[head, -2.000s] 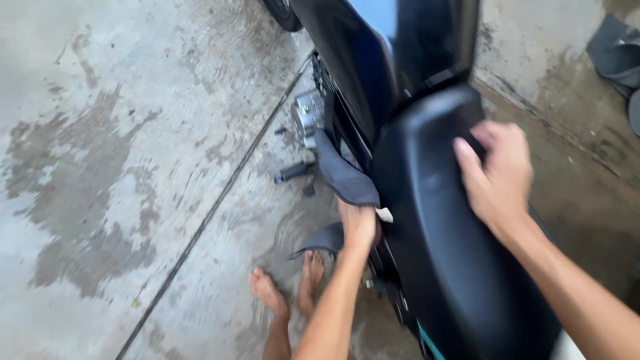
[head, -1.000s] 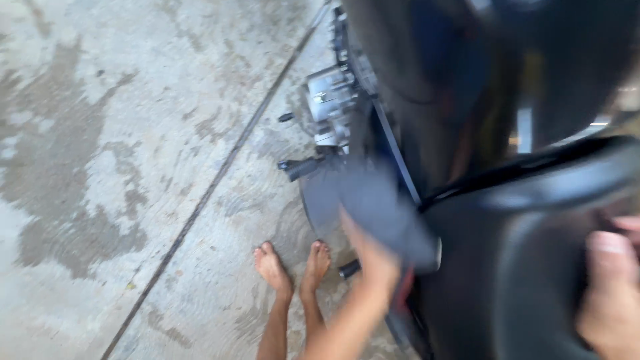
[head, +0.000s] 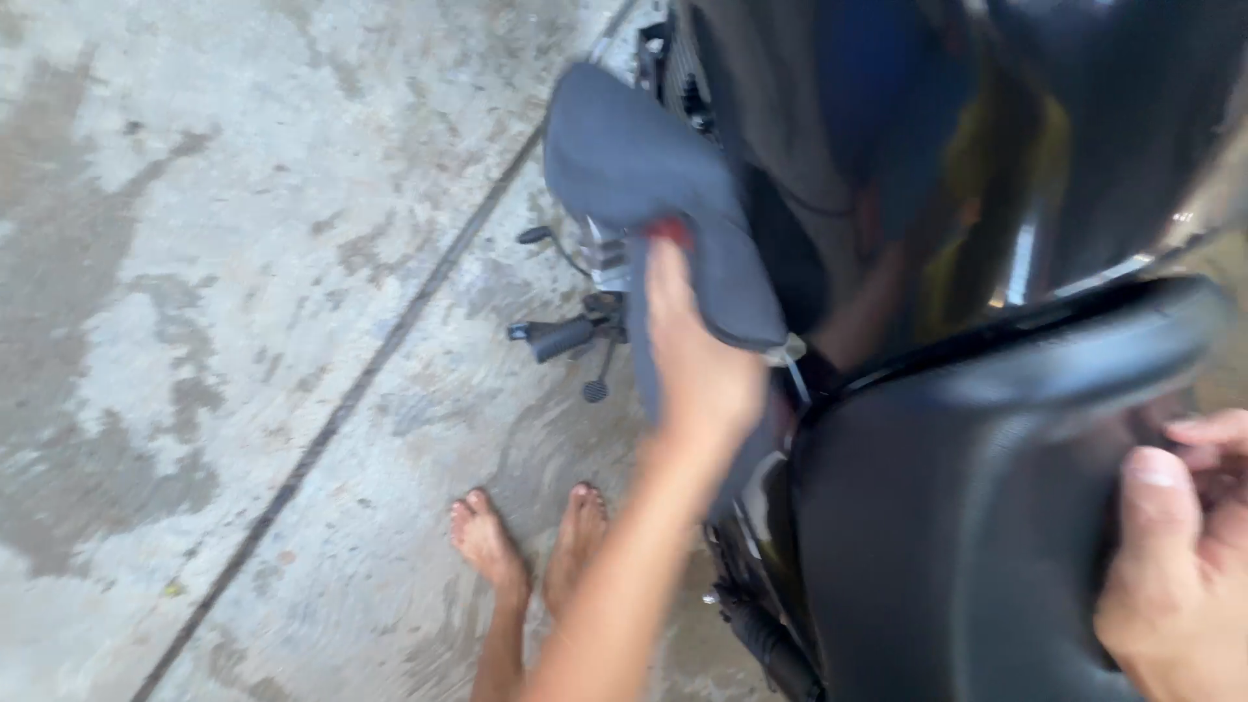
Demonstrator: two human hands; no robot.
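My left hand [head: 707, 361] grips a dark grey cloth [head: 639, 146], which flares out past the fingers beside the motorcycle's glossy black bodywork [head: 877, 175]. A small red patch shows at the fingertips, too blurred to identify. On the right, my right hand [head: 1185, 556] rests at the far side of the black motorcycle seat [head: 926, 517], thumb on top and the other fingers partly hidden. Whether it holds the seat's edge cannot be told.
A footpeg [head: 561, 336] and a foot lever [head: 534, 235] stick out from the motorcycle's side. My bare feet [head: 487, 546] stand on the stained concrete floor [head: 244, 292], crossed by a dark joint line. Another black peg or lever [head: 765, 634] shows low beside the seat.
The grey cloth in my left hand has swung up and forward along the motorcycle's side. My right hand stays at the seat. The view has moved closer to the bodywork.
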